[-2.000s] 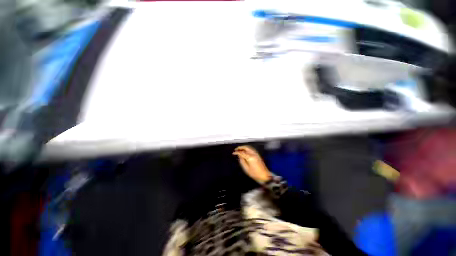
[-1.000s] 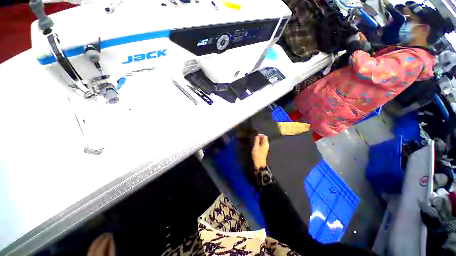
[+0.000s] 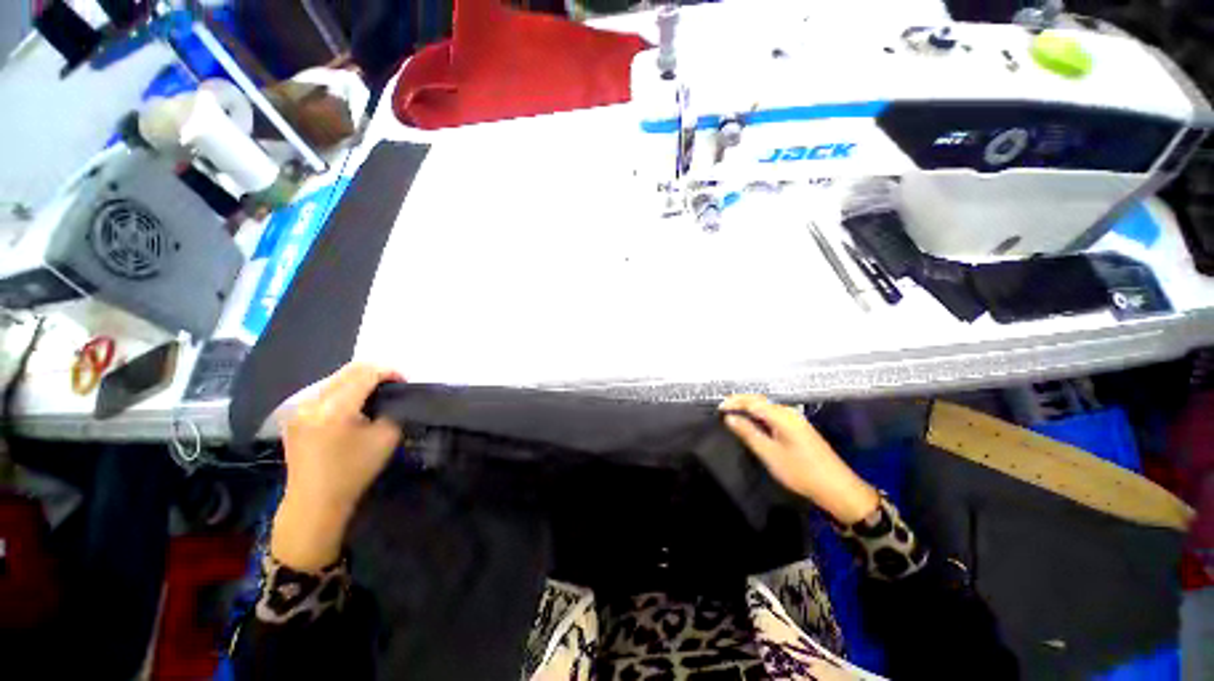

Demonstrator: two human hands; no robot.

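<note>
A dark garment panel (image 3: 559,423) is stretched between my two hands along the table's front edge, its upper edge folded or bunched and the rest hanging down over my lap. My left hand (image 3: 340,446) grips its left end. My right hand (image 3: 792,452) grips its right end, thumb and fingers on the cloth. A curved narrow dark side panel (image 3: 333,286) lies on the left of the white table (image 3: 533,266). The white JACK sewing machine (image 3: 825,146) stands at the back right; its needle area (image 3: 686,200) has no cloth under it.
Tweezers (image 3: 837,264), a short black tool (image 3: 872,273), dark scraps (image 3: 932,277) and a black phone (image 3: 1045,286) lie under the machine arm. Red fabric (image 3: 519,60) is heaped at the back. A grey box with a fan grille (image 3: 131,237) stands left. Dark pieces (image 3: 1065,559) hang at right.
The view has swung left to the table. Both hands now hold a dark panel at the table edge; a second ago my right hand was low at the right, by the dark pieces.
</note>
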